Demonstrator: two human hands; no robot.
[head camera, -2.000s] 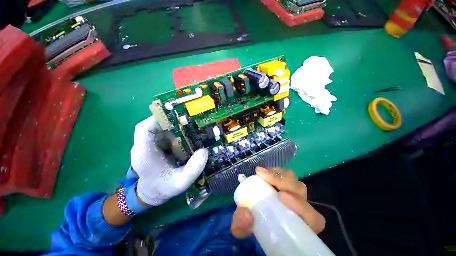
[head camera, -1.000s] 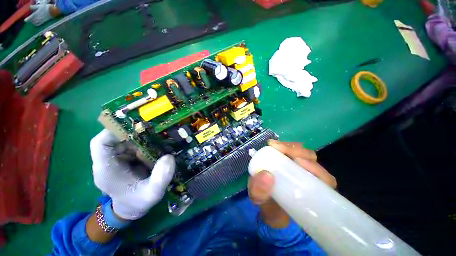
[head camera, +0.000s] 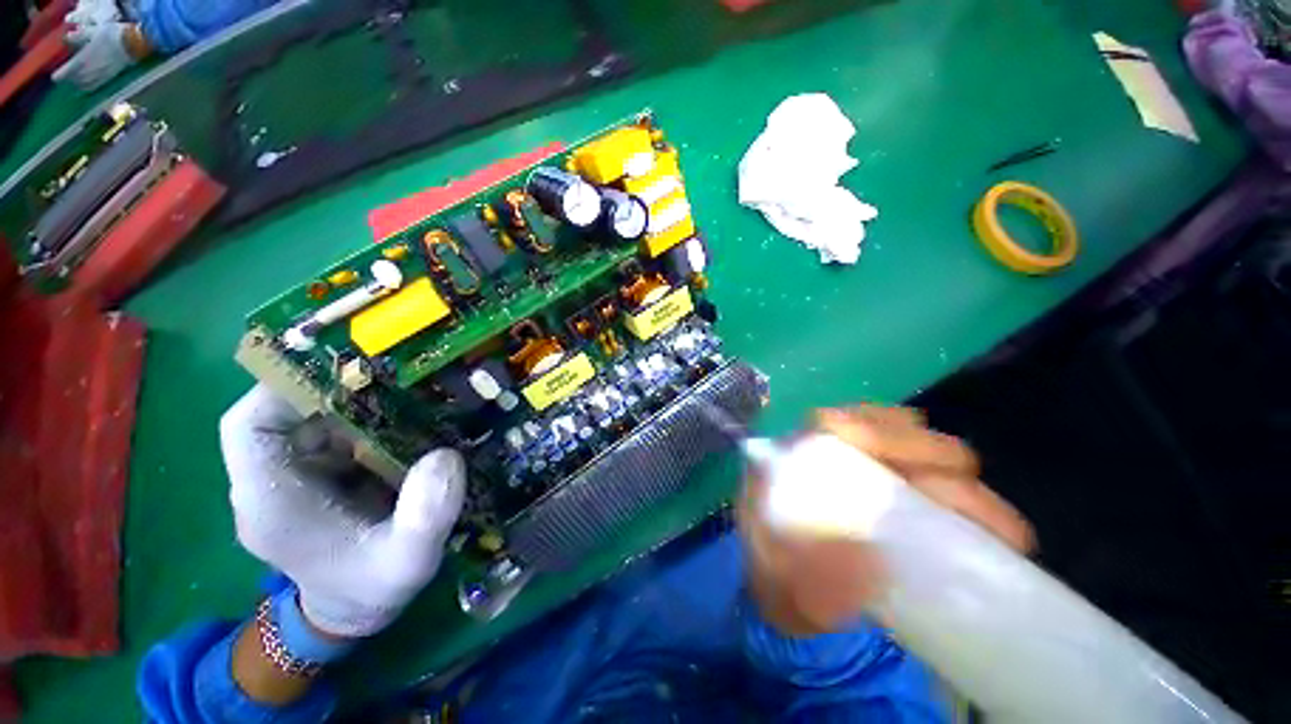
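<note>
My gloved left hand (head camera: 333, 516) grips the left end of a green circuit board (head camera: 489, 323), thumb on its near corner. The board is tilted, its ribbed grey heatsink (head camera: 637, 467) along the near edge. Yellow blocks, dark cylinders with pale tops and transformers stand on it. My bare right hand (head camera: 864, 516) is slightly blurred and holds a large white glue syringe (head camera: 1005, 608). The syringe's thin needle points at the right part of the heatsink; whether it touches cannot be told.
A red foam pad (head camera: 460, 191) lies behind the board. Crumpled white tissue (head camera: 807, 173) and a yellow tape roll (head camera: 1025, 226) lie right. Stacked red foam (head camera: 71, 481) is at left. Another board (head camera: 102, 198) sits on foam at upper left. Another person's gloved hand (head camera: 96, 54) is beyond.
The view has shifted, so the board appears further left. My right hand and the syringe have moved right and down, away from the heatsink's edge. My left hand keeps its hold on the board.
</note>
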